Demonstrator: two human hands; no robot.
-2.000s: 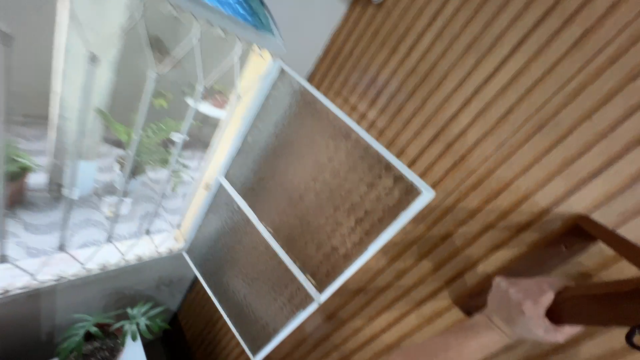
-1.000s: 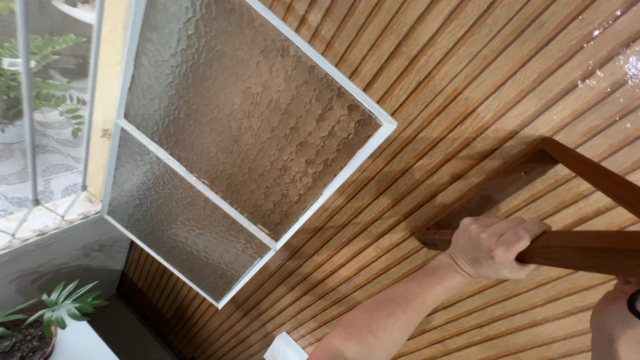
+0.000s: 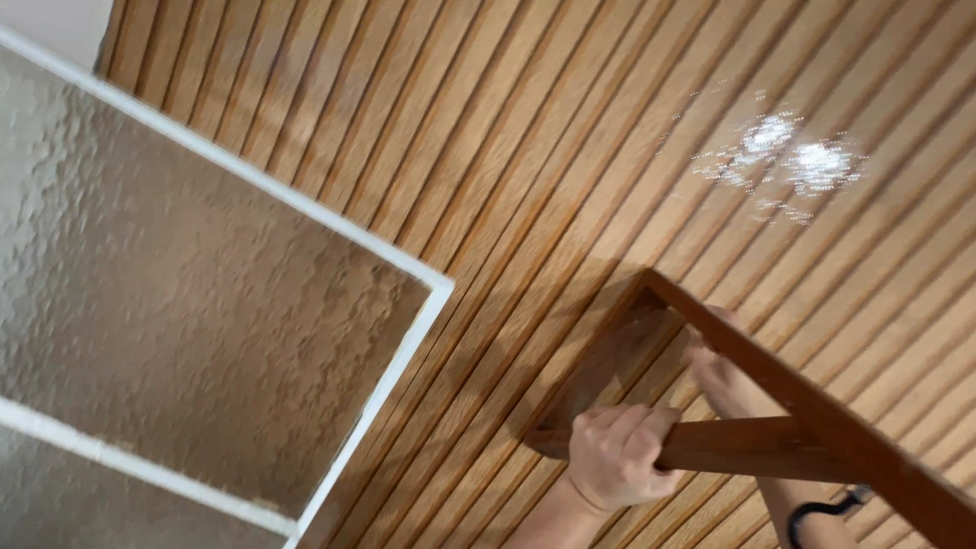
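Note:
A reddish-brown wooden frame of joined boards [image 3: 762,446] stands against the slatted wood wall [image 3: 488,152] at the lower right; its far end touches or nearly touches the slats. My left hand [image 3: 625,457] is closed around the lower board near that end, knuckles toward the camera. Behind the long upper board is my right hand [image 3: 713,358], blurred and partly covered by it, with a bit showing past the board's upper edge. Whether its fingers grip the board cannot be made out. A dark band [image 3: 823,511] circles the right wrist.
A window sash of textured glass [image 3: 213,305] in a white frame [image 3: 374,412] juts in from the left, its corner close to the wooden frame. A pale wall section [image 3: 61,30] shows at the top left. Bright light reflections lie on the slats at the upper right.
My right hand, at the lower right edge one second ago, is now up behind the long upper board. My left hand stays on the lower board. The view has shifted, losing the plants and window bars.

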